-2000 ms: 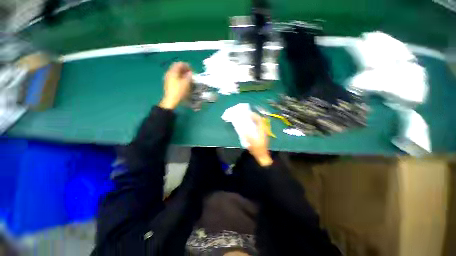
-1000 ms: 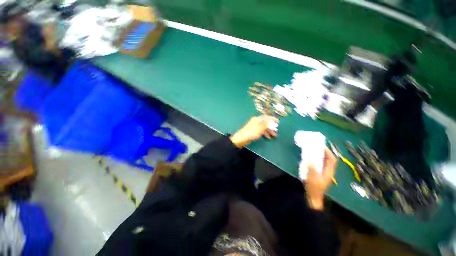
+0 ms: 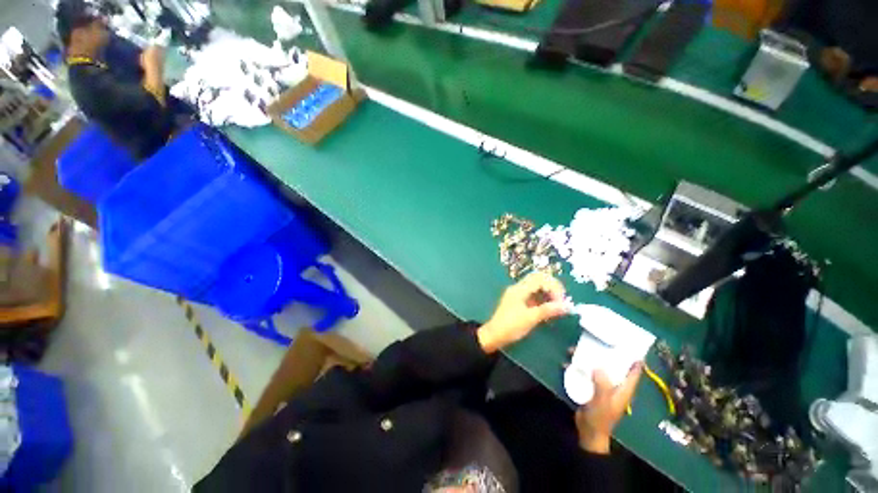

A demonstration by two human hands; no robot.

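My right hand point(image 3: 606, 404) holds a white plastic housing point(image 3: 616, 342) over the front edge of the green bench. My left hand point(image 3: 525, 313) is at the housing's upper left corner, its fingers pinched around something small and brownish that I cannot make out clearly. Behind my left hand lie a brown-gold pile of small components point(image 3: 520, 243) and a heap of small white fittings point(image 3: 599, 246). The yellow handles point(image 3: 661, 389) of a tool show beside my right hand, partly hidden by the housing and hand.
A grey metal unit with a black upright point(image 3: 712, 258) stands behind the fittings. Black leads point(image 3: 761, 327) end in a dark connector heap point(image 3: 736, 424). White housings point(image 3: 857, 414) lie far right. A battery carton point(image 3: 322, 116), a white pile point(image 3: 236, 72), blue crate point(image 3: 183, 212), blue stool point(image 3: 255, 279) and a person are left.
The view has swung left and sharpened. My left hand has come from beside the component pile to the housing's corner. The housing, still in my right hand, is turned differently.
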